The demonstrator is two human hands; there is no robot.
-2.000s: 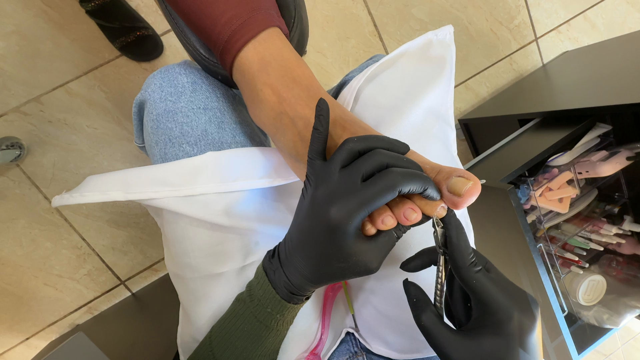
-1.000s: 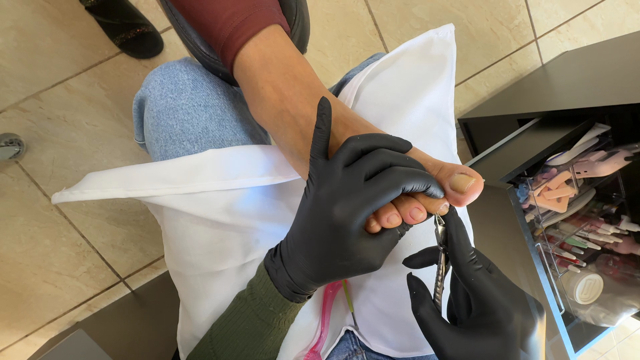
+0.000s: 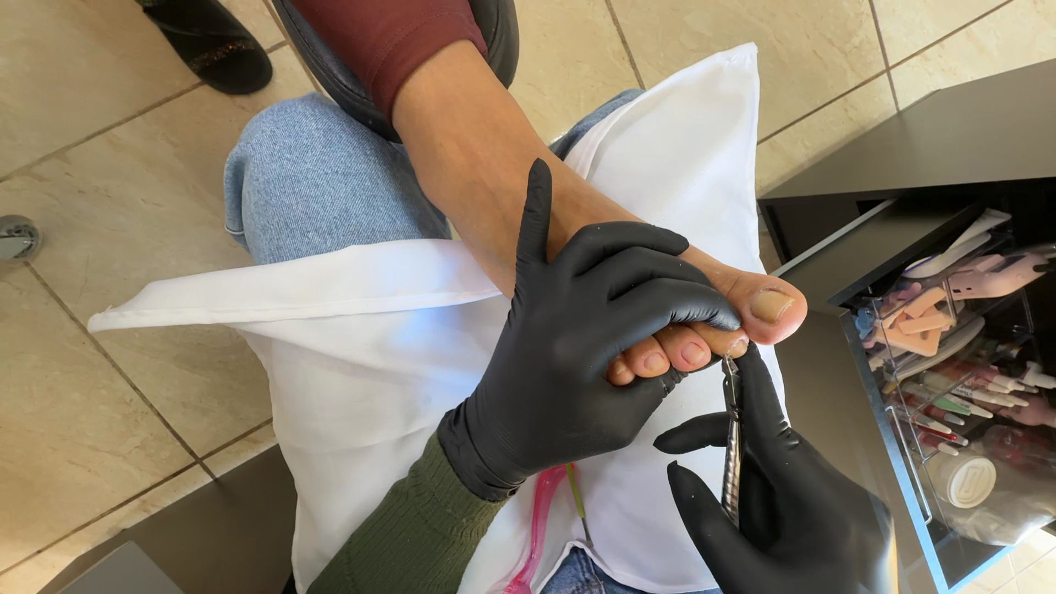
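Observation:
Another person's bare foot (image 3: 495, 157) rests across a white cloth (image 3: 371, 363) on my lap. My left hand (image 3: 586, 346), in a black glove, wraps around the front of the foot, its fingers over the smaller toes. In my right hand (image 3: 767, 478), also gloved in black, is a metal nipper (image 3: 732, 437), its tip at the nail of the second toe (image 3: 724, 340). The big toe (image 3: 773, 307) sticks out beyond my left fingers. The nipper's far end is hidden by my right hand.
An open drawer (image 3: 874, 429) at the right holds nail files, several slim tools and a white-lidded jar (image 3: 969, 481). A pink-handled tool (image 3: 540, 528) and a thin green one (image 3: 575, 491) lie on the cloth near my waist. A black slipper (image 3: 219, 49) is on the tiled floor.

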